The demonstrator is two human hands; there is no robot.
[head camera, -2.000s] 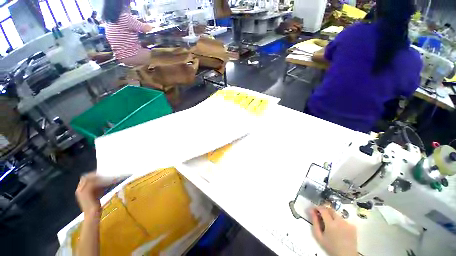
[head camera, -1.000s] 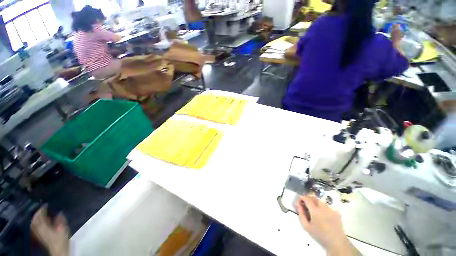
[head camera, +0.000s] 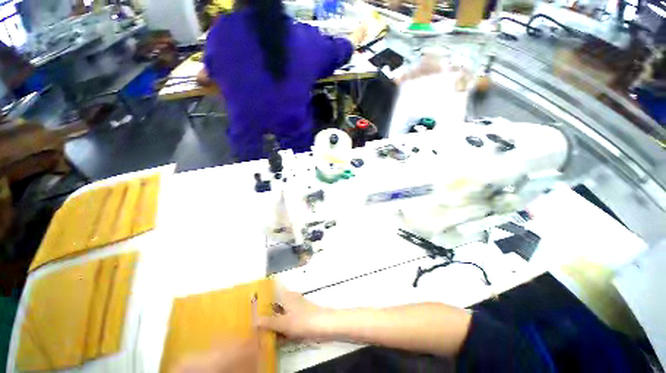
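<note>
A mustard-yellow panel [head camera: 208, 317] lies on the table in front of me, left of and below the needle area [head camera: 299, 251] of the white sewing machine [head camera: 409, 186]. My right hand [head camera: 296, 315] holds the panel's right edge near a small slot. My left hand [head camera: 219, 358] is blurred at the bottom edge over the lower part of the panel; its grip is not clear. Two more yellow panels with long lines, an upper one [head camera: 102, 215] and a lower one [head camera: 73, 309], lie at the left of the table.
Black snips [head camera: 426, 244] and a dark cord [head camera: 453, 264] lie right of the needle. A dark square scrap [head camera: 518, 240] is farther right. A thread cone [head camera: 332, 154] stands behind the machine head. A person in purple [head camera: 270, 80] is beyond the table.
The view has swung right. A yellow panel is now before me under my hands. My right hand has left the needle area and holds the panel; my left hand has come in from the far left.
</note>
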